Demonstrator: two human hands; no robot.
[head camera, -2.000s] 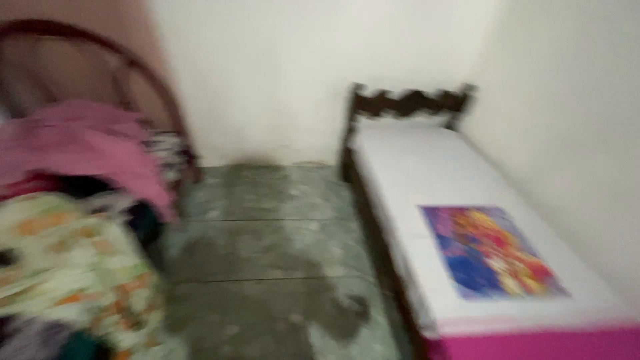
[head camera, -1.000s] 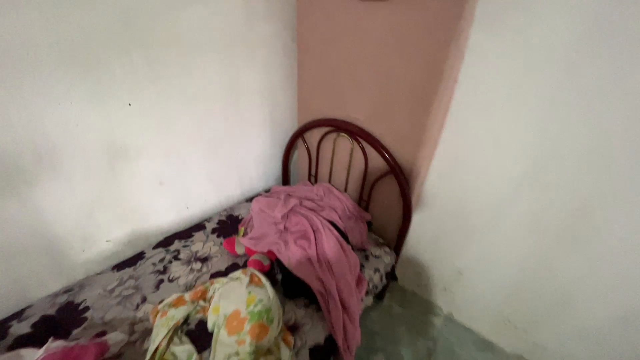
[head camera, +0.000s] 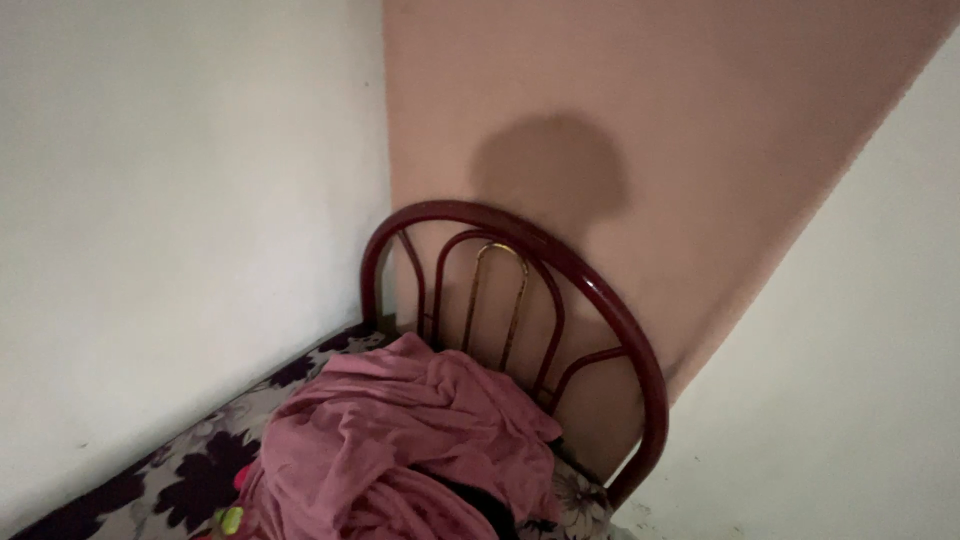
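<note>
Neither of my hands shows in the head view. A crumpled pink cloth (head camera: 405, 435) lies heaped at the head of a bed. Beneath it is a mattress with a dark purple and grey floral cover (head camera: 202, 465). Part of something black (head camera: 480, 499) shows between the folds of the cloth. A small yellow-green and red item (head camera: 229, 519) peeks out at the cloth's left edge; its kind cannot be told.
Behind the cloth stands an arched dark red metal headboard (head camera: 592, 289) with curved inner bars. A white wall (head camera: 187, 187) borders the bed on the left, a pinkish-brown wall section (head camera: 675, 135) rises behind it, and another white wall (head camera: 847, 360) is at the right.
The view has swung from the other bed and the tiled floor to this bed and come closer to its headboard. Nothing on the bed has plainly moved.
</note>
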